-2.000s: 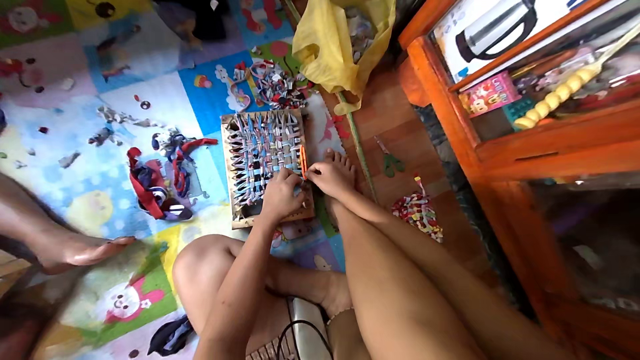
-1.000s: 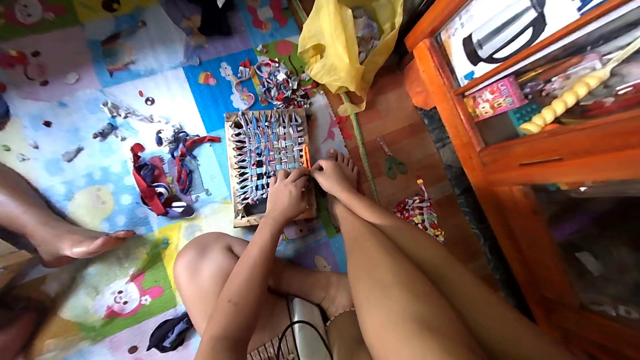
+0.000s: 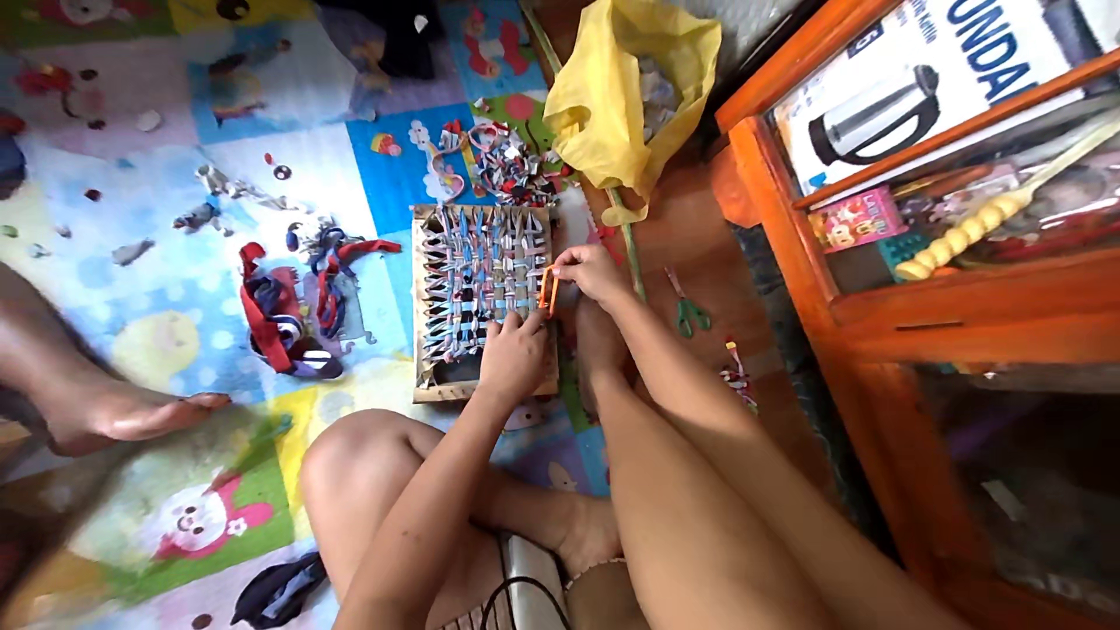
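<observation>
A wooden frame loom (image 3: 420, 289) lies on the patterned mat, with fabric loops (image 3: 477, 276) stretched and woven across it. At its right side, an orange loop (image 3: 549, 291) is drawn out lengthwise. My right hand (image 3: 591, 271) pinches the upper end of that loop beside the loom's right edge. My left hand (image 3: 516, 350) rests over the lower right of the weave, its fingertips by the loop's lower end; whether they grip it cannot be told.
Fabric scraps (image 3: 512, 166) lie above the loom, by a yellow plastic bag (image 3: 604, 114). Red and navy strips (image 3: 271, 324) lie left. Green-handled scissors (image 3: 691, 317) are on the wooden floor, near an orange cabinet (image 3: 779, 219). Another person's foot (image 3: 140, 416) is at left.
My right hand has risen a little along the loom's right edge, away from my left hand. The orange loop now stretches between them.
</observation>
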